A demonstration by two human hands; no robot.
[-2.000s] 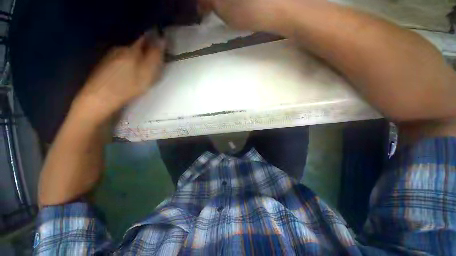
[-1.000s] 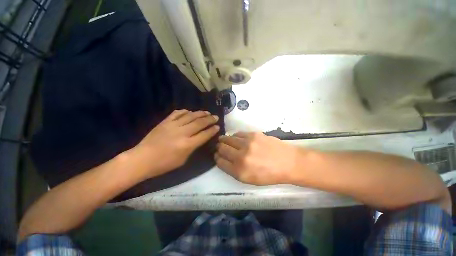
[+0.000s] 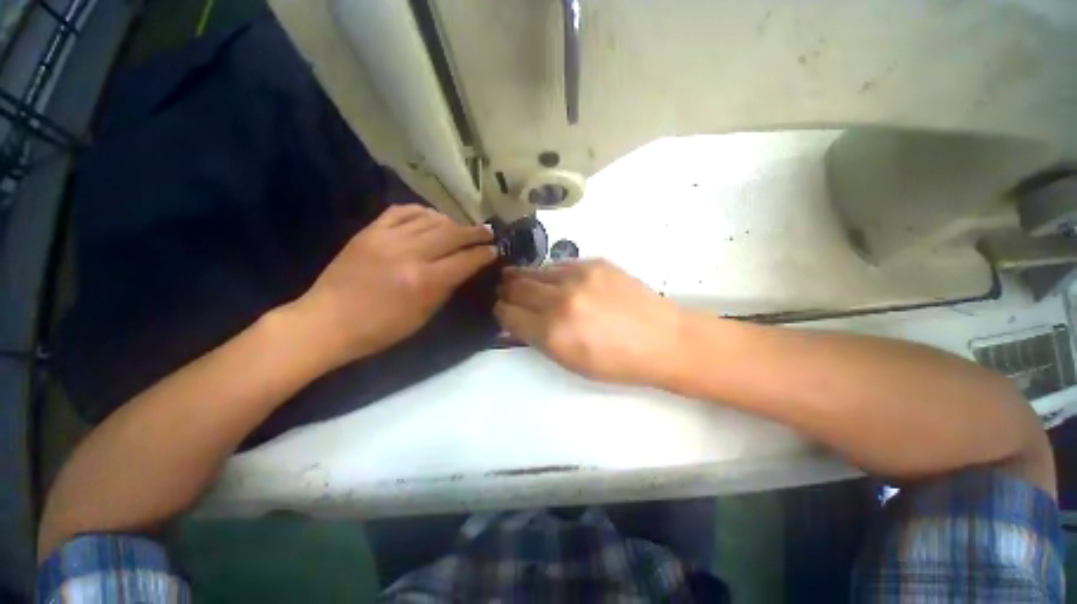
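Observation:
The black garment (image 3: 224, 224) lies over the left side of the machine bed, its right edge running up to the needle area. My left hand (image 3: 396, 277) lies on the cloth, fingertips at its edge just left of the presser foot (image 3: 506, 240). My right hand (image 3: 579, 319) is just in front of the presser foot, fingers curled on the cloth edge. The cloth under its fingers is mostly hidden. The cream-white sewing machine (image 3: 732, 65) stands over the bed. The needle itself cannot be made out.
The pale machine bed (image 3: 709, 224) extends right, with a dark seam line in front of it. The white table's worn front edge (image 3: 390, 490) runs before my body. A dark wire rack (image 3: 41, 106) is at the far left. A small grille (image 3: 1025, 360) is at the right.
Both hands have moved slightly forward with the cloth edge, closer to the presser foot. Earlier, the hands were blurred and apart over the table; the machine head was out of view.

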